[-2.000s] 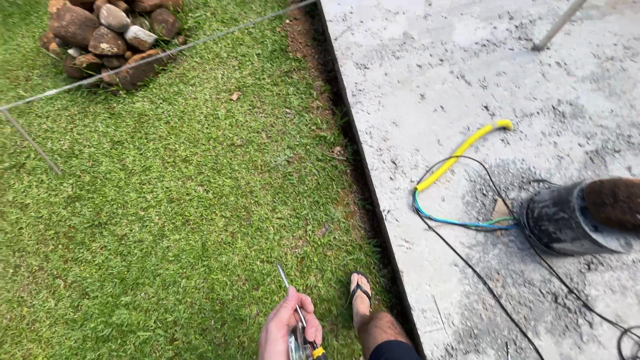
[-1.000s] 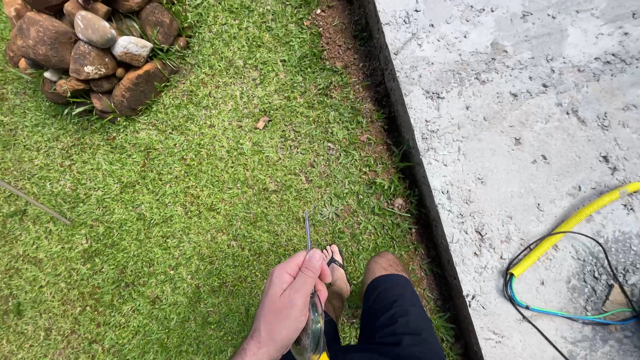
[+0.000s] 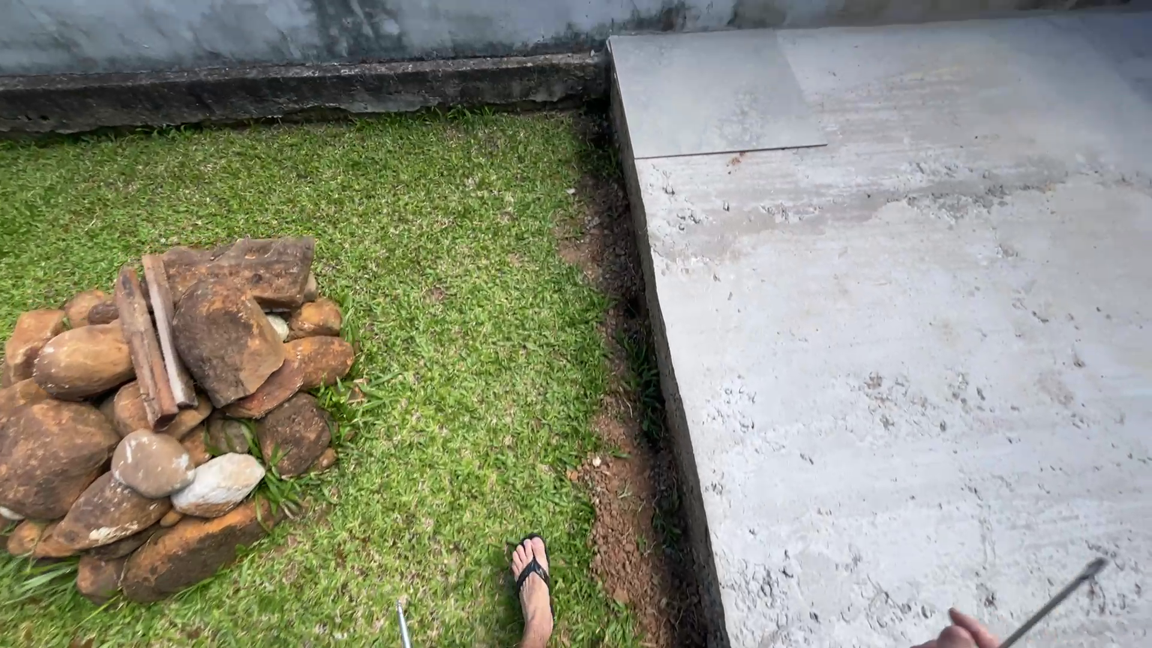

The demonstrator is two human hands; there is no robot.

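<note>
At the bottom right of the head view, only the fingers of my right hand (image 3: 963, 633) show, at the base of a thin metal rod (image 3: 1055, 601) that slants up to the right over the concrete slab. The hand seems closed on the rod; its grip is mostly cut off by the frame. A slim metal tip (image 3: 402, 623) pokes up from the bottom edge over the grass, left of my foot in a black flip-flop (image 3: 533, 576). My left hand is out of view.
A pile of rocks (image 3: 225, 342) with two narrow wooden pieces on top sits on the grass at left. The raised concrete slab (image 3: 900, 378) fills the right, with a flat grey tile (image 3: 720, 94) at its far corner. A low ledge (image 3: 297, 97) and wall close the back.
The view has swung up and ahead. My left hand, earlier holding a thin metal tool, has left the frame; fingers of my right hand and a rod have appeared at lower right.
</note>
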